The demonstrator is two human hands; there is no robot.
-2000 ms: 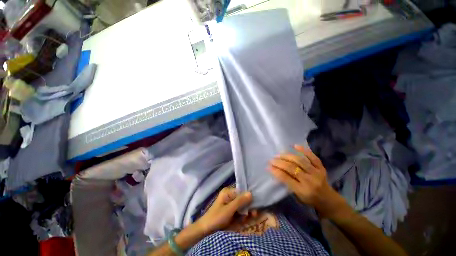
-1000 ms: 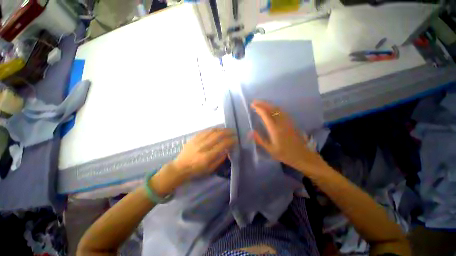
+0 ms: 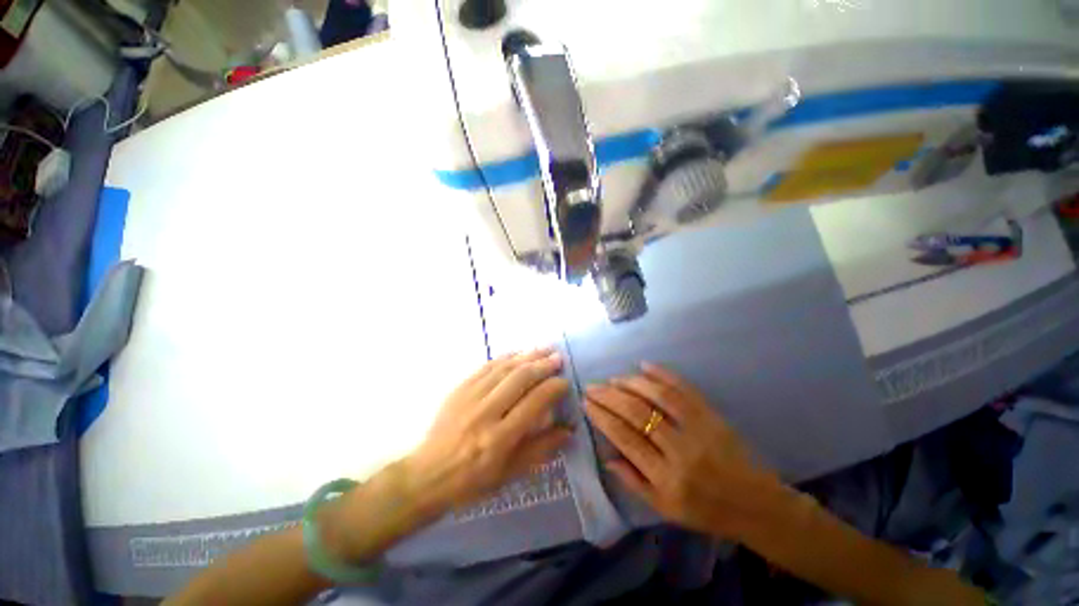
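A grey-blue fabric panel [image 3: 757,343] lies flat on the white table, its left folded edge running up under the lit needle area of the sewing machine [image 3: 710,178]. My left hand [image 3: 503,414] lies at the folded edge [image 3: 586,468], fingertips on the fold and the table beside it. My right hand [image 3: 663,444] lies flat on the panel just right of the fold, fingers pointing up-left toward the needle. Both hands press the cloth from above, below the machine head. Glare and the head hide the needle and presser foot.
Small red-blue snips [image 3: 964,245] lie on the table at right. A crumpled grey-blue piece [image 3: 59,361] lies at the left edge beside a blue strip [image 3: 104,255]. Printed ruler marks [image 3: 201,547] run along the table front. More crumpled cloth [image 3: 1047,462] is at lower right.
The view has moved closer to the machine. Both hands have moved from the panel's lower end up toward the needle, and the panel now lies flatter on the table.
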